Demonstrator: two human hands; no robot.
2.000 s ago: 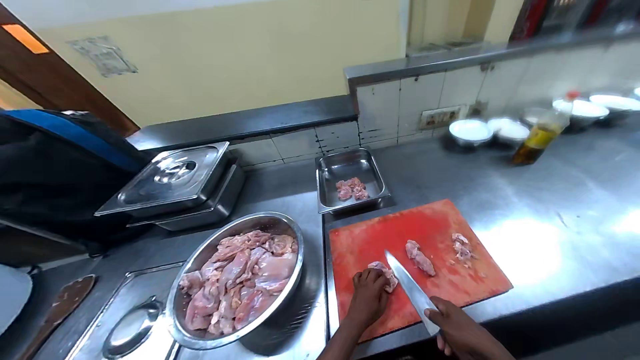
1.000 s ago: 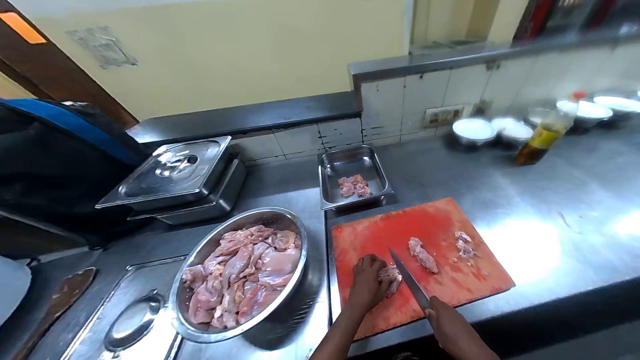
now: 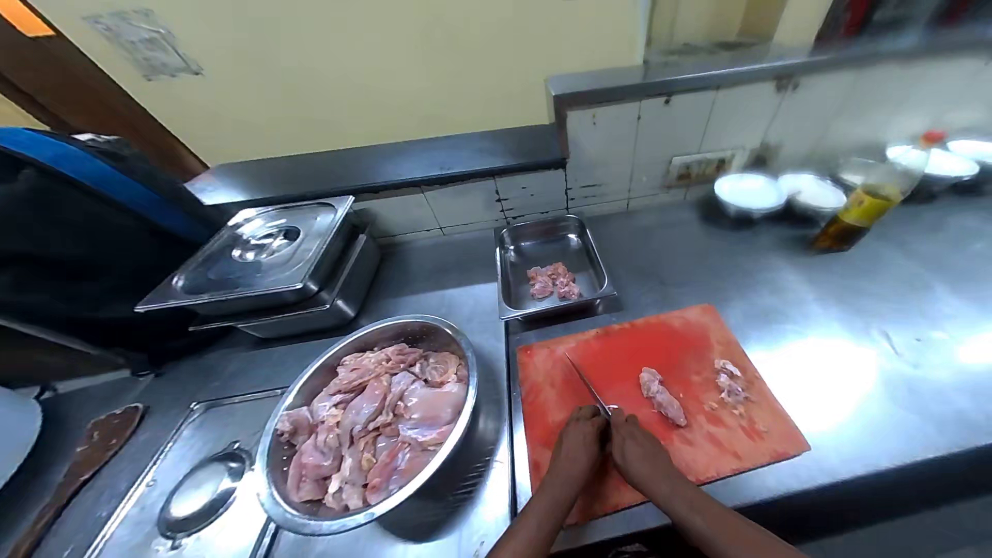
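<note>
My right hand [image 3: 637,453] is closed around the handle of a knife [image 3: 590,387], whose blade points up and left over the red cutting board [image 3: 558,484]. My left hand [image 3: 580,443] touches it by the base of the blade, fingers curled; whether it holds meat is hidden. To the right on the board lie a strip of raw meat [image 3: 663,397] and a small heap of pale scraps [image 3: 730,383]. Behind the board, a steel pan [image 3: 546,231] holds several small meat pieces [image 3: 553,282]. A steel bowl [image 3: 467,387] full of raw meat [image 3: 380,418] stands at the left.
Stacked steel pans with a lid [image 3: 260,248] stand at the back left. A wooden spatula [image 3: 93,457] and a lidded counter insert [image 3: 201,496] lie at the left. At the back right are several white-filled bowls [image 3: 749,194] and a bottle of dark liquid [image 3: 860,213].
The knife has swung from pointing across the meat near my left hand to pointing up and left over the board. My hands have come together.
</note>
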